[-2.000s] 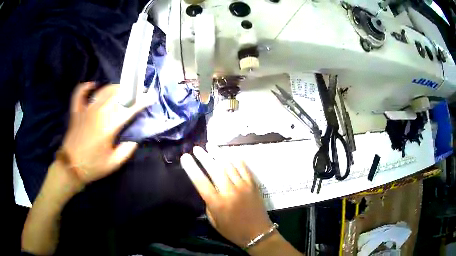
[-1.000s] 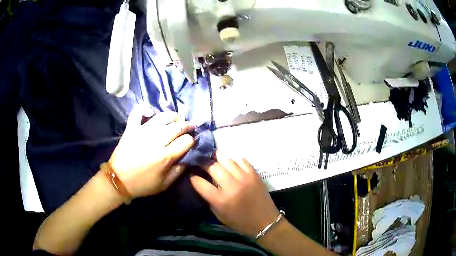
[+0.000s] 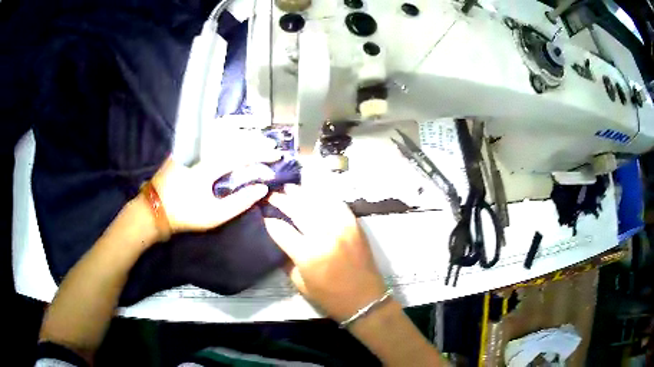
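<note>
The dark navy garment [image 3: 93, 158] spreads over the table left of the needle, with its near edge on the white table top. My left hand [image 3: 208, 193] lies on the cloth just left of the needle area, thumb and fingers around a small bunched fold. My right hand [image 3: 323, 240] holds the same fold's near edge between thumb and fingertips, close to my left fingertips. The fold lies beside the presser foot and needle area [image 3: 287, 140] of the white sewing machine [image 3: 444, 64]. Glare and my fingers hide the exact contact there.
A white lamp bar [image 3: 197, 100] hangs left of the needle. Fabric shears [image 3: 473, 215] and slimmer metal snips [image 3: 430, 168] lie right of it. A small black strip [image 3: 533, 249] and black scraps [image 3: 574, 201] are farther right. A yellow-edged trolley [image 3: 581, 294] holds white pieces [image 3: 541, 348].
Both hands have moved up with the fold to the needle area. The garment's near part has shifted up onto the table, uncovering the front edge. The camera view has shifted.
</note>
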